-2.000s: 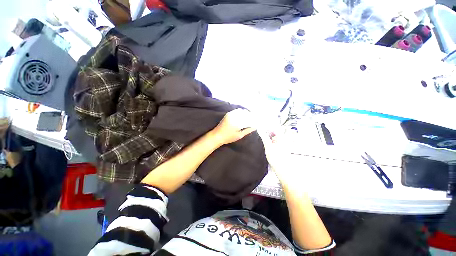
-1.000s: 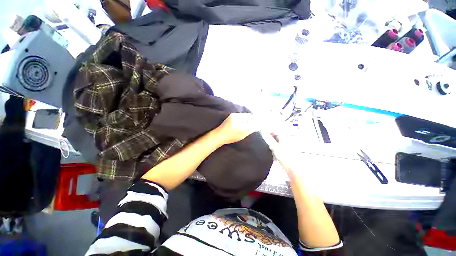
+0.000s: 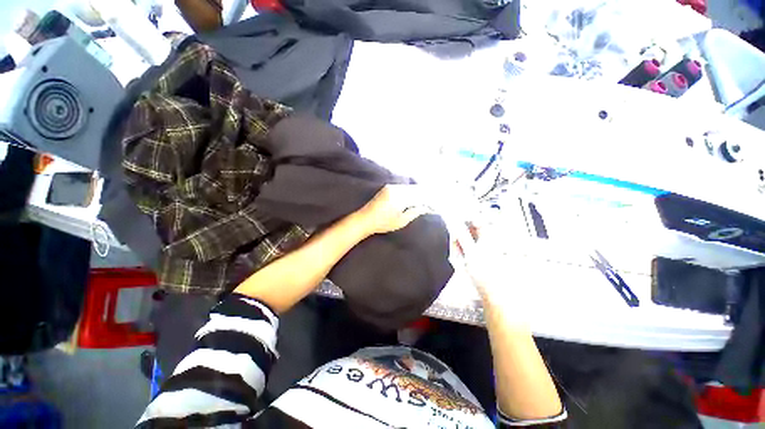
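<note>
A dark brown-grey garment piece (image 3: 390,281) lies under and between my hands, its rounded lower part at the table's front edge. It joins a bunched plaid fabric (image 3: 197,172) at the left. My left hand (image 3: 401,207) rests on the garment's upper edge and holds it, fingers towards the needle area. My right hand (image 3: 471,251) is at the garment's right edge, overexposed against the white table; its fingers are hard to make out. The presser foot and needle area (image 3: 491,188) of the white sewing machine (image 3: 604,142) is just beyond the fingertips.
Thread snips (image 3: 615,278) and a smartphone (image 3: 689,285) lie on the white table (image 3: 554,314) at right. A small dark strip (image 3: 536,219) is near the needle. Dark cloth (image 3: 289,63) lies behind the plaid. Thread cones (image 3: 663,77) are at upper right, a red stool (image 3: 117,306) at left.
The garment's rounded part looks smaller and its right edge is reshaped. My right hand has shifted slightly relative to the cloth. The whole view has shifted a little.
</note>
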